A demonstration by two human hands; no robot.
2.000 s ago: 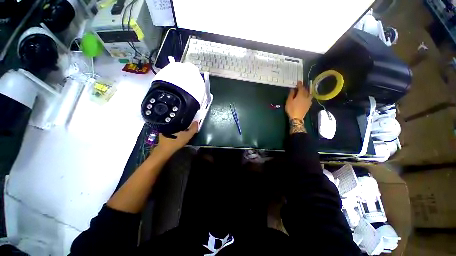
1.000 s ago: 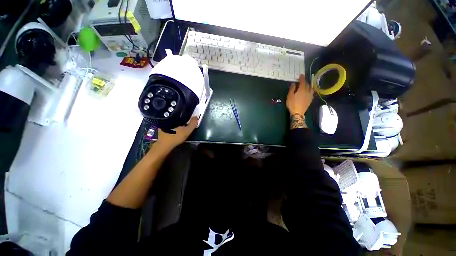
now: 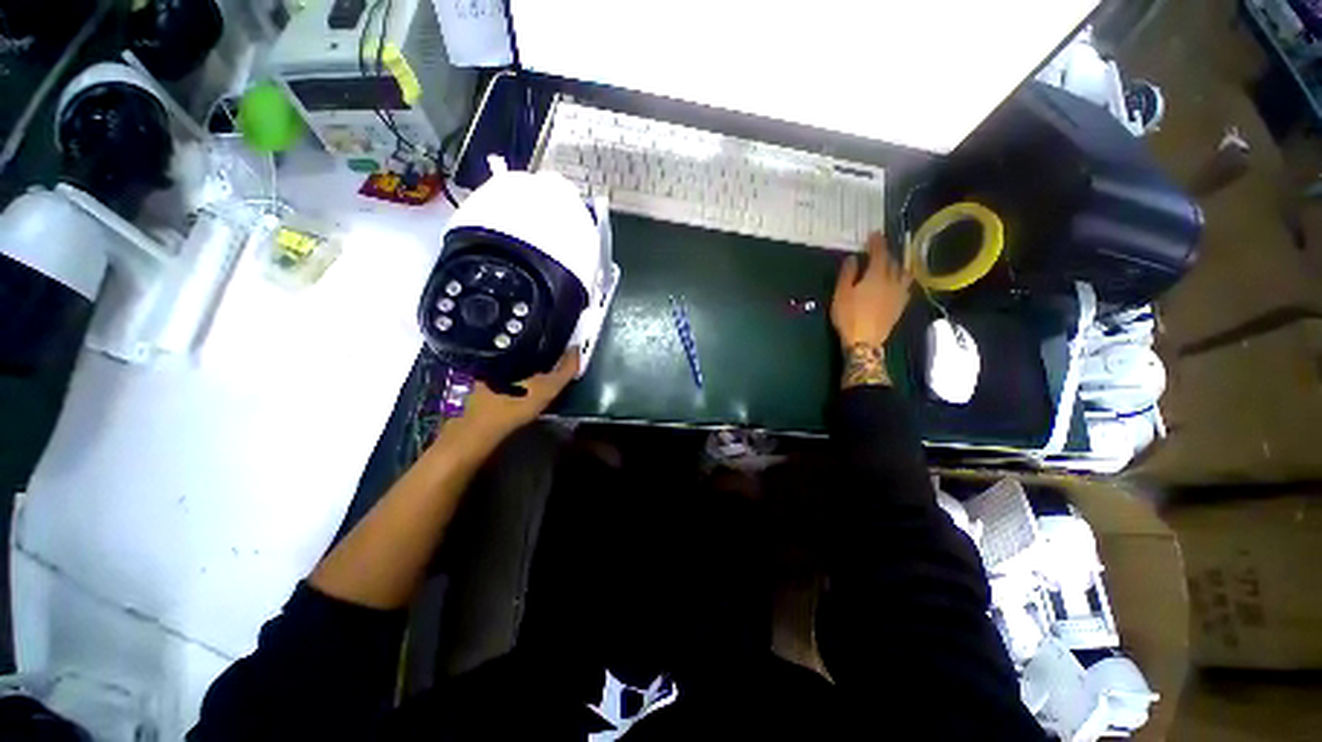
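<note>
A white-and-black dome camera (image 3: 544, 218) stands at the left end of the dark green mat, its black lens face with small lamps turned toward me. My left hand (image 3: 508, 403) holds it from below at its lower right side; some fingers are hidden behind it. My right hand (image 3: 870, 302) rests at the right end of the off-white keyboard (image 3: 711, 171), fingertips at its edge. It grips nothing that I can see. A thin blue tool (image 3: 686, 342) lies on the mat between my hands.
A white mouse (image 3: 951, 361) lies right of my right hand. A yellow tape roll (image 3: 957, 245) leans against a large black box (image 3: 1080, 196). A bright monitor (image 3: 797, 58) stands behind the keyboard. More cameras (image 3: 109, 138) are at left. A carton (image 3: 1153, 536) of white parts is at lower right.
The whole view shifts slightly with my head. My left hand stays on the dome camera and my right hand stays at the keyboard's right end.
</note>
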